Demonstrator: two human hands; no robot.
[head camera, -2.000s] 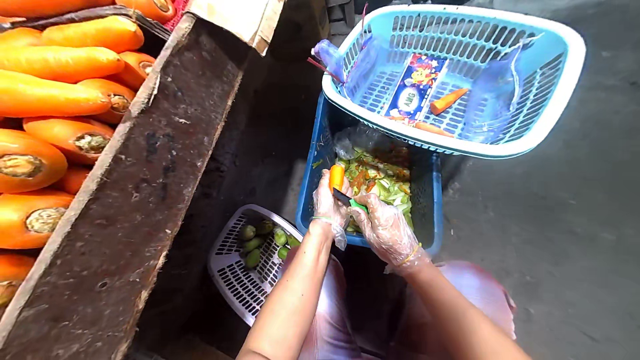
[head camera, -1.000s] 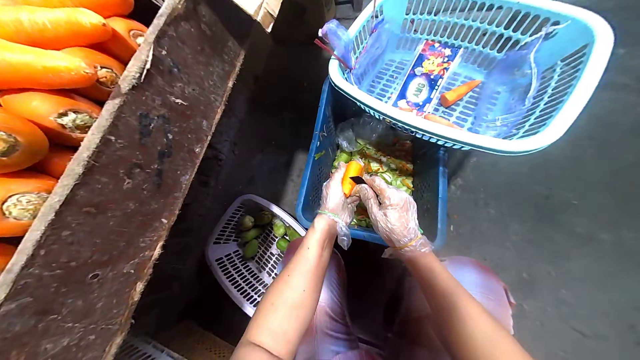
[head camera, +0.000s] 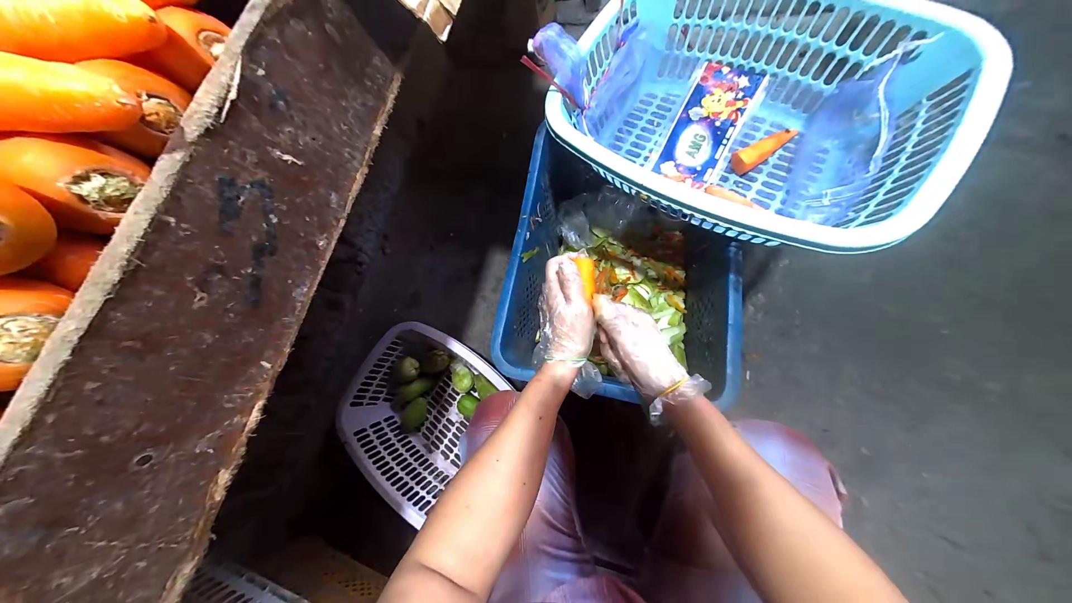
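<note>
My left hand (head camera: 569, 310), in a clear plastic glove, is closed around a piece of carrot (head camera: 585, 278) over the dark blue basket (head camera: 734, 327). Close beside it, at the carrot's lower end, is my right hand (head camera: 635, 342), also gloved, with its fingers curled. Whatever tool it grips is hidden by the fingers in this view. Below both hands, green and orange peelings (head camera: 657, 293) lie in the blue basket. A light blue basket (head camera: 930, 209) rests over the far side of it, with a carrot piece (head camera: 764, 152), a printed packet (head camera: 710, 126) and plastic bags inside.
A wooden board (head camera: 167, 335) slants along the left, with large carrots (head camera: 67, 180) piled behind it. A pale purple basket (head camera: 402, 469) with several green vegetables (head camera: 414, 390) stands left of my knees. Grey floor (head camera: 946, 360) lies to the right.
The dark-bladed tool seen at my right hand in the earlier frames is now hidden. The carrot piece, tilted one second ago, stands more upright in my left hand.
</note>
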